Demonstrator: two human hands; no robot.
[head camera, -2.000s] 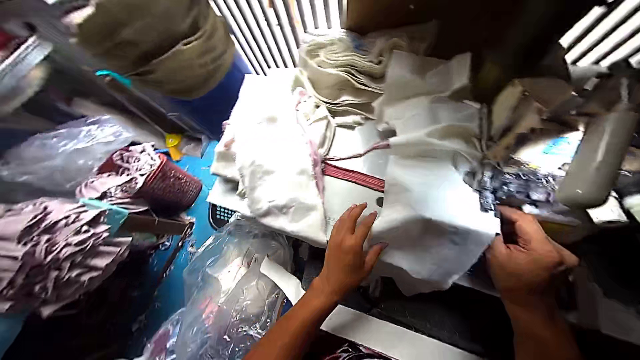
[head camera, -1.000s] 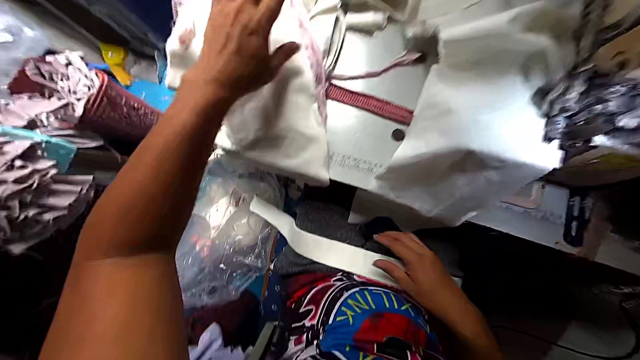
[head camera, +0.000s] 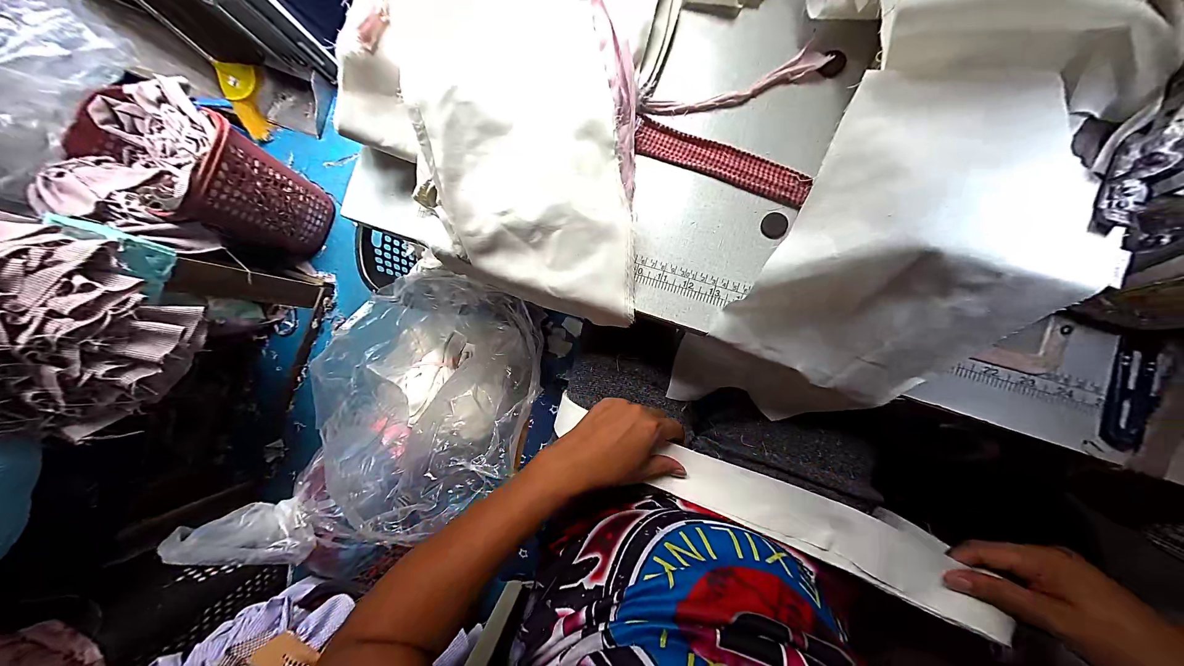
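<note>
A long white fabric strip (head camera: 814, 523) lies across my lap, over dark grey cloth and patterned clothing. My left hand (head camera: 624, 444) grips it near its left end, fingers curled over it. At the right end my right hand (head camera: 1036, 587) pinches the strip between thumb and fingers. Above them, white fabric pieces (head camera: 527, 166) cover the left part of a metal sewing machine bed (head camera: 684, 213) marked with a ruler scale. Another white fabric piece (head camera: 943, 231) drapes over the bed's front edge at the right. A red checked band (head camera: 721, 162) lies between the two.
A clear plastic bag (head camera: 425, 398) with cloth inside stands left of my lap. Farther left are a dark red perforated basket (head camera: 268, 190) holding fabric scraps and a bundle of striped cloth pieces (head camera: 83, 324). Dark printed cloth (head camera: 1147, 185) is piled at the right.
My left hand has come down from the white fabric on the machine bed to the strip. My right hand, earlier on the strip's middle, is now at its right end.
</note>
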